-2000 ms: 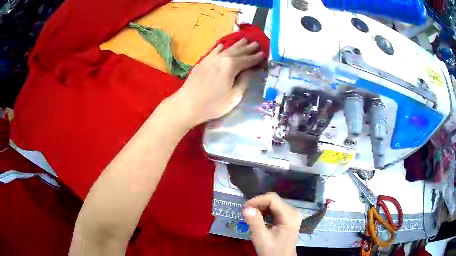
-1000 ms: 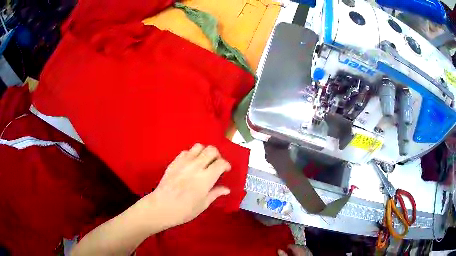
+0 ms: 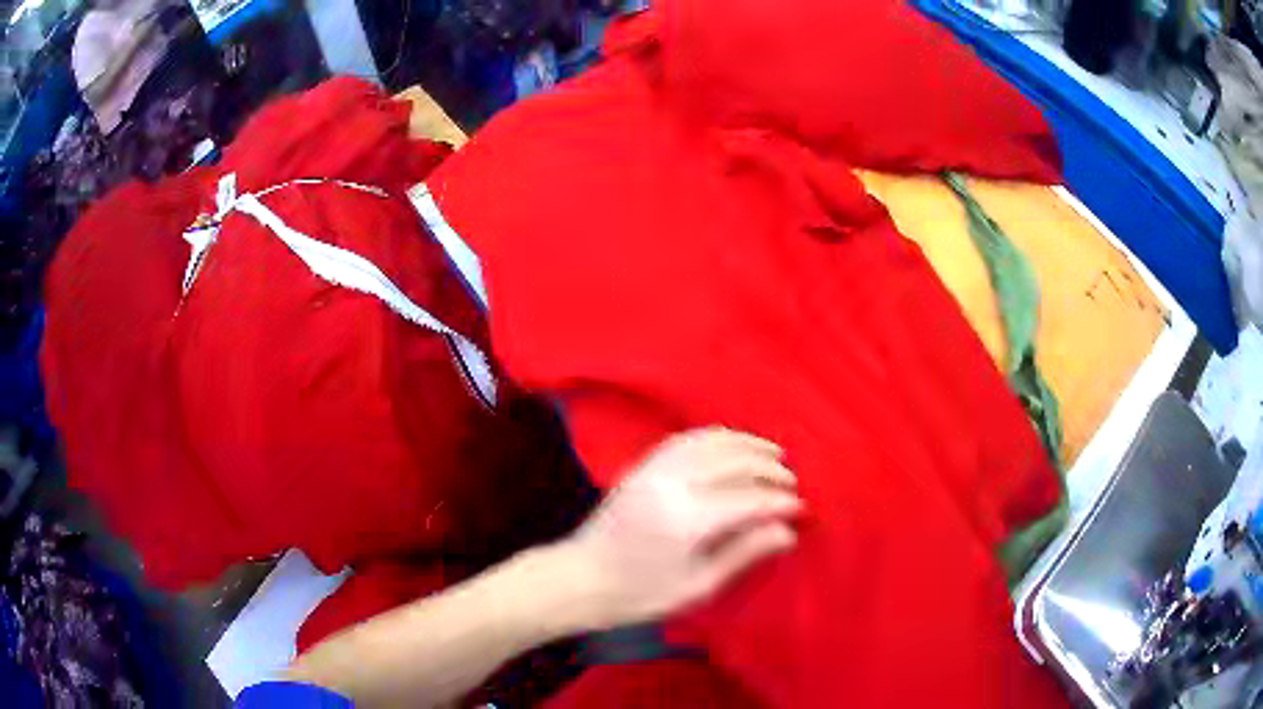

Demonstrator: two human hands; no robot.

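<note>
A large bright red fabric piece (image 3: 776,319) spreads down the middle. My left hand (image 3: 693,519) is on it at the lower centre, blurred, with its fingers partly curled; whether they pinch the cloth cannot be told. My right hand is not in view. The sewing machine's smooth metal cloth plate (image 3: 1136,526) shows at the lower right, to the right of the fabric. Its needle area (image 3: 1191,630) is blurred and cut off by the frame edge.
A red bundle (image 3: 305,374) tied with a white strip (image 3: 346,270) bulges at left. An olive green strip (image 3: 1018,298) lies on a yellow-orange board (image 3: 1108,333). A blue tray edge (image 3: 1150,194) runs at upper right. A person's head (image 3: 118,56) shows at upper left.
The view has swung left, so the machine slides to the right edge and the tied bundle comes in. My left hand has left the cloth plate for the fabric; my right hand has left view.
</note>
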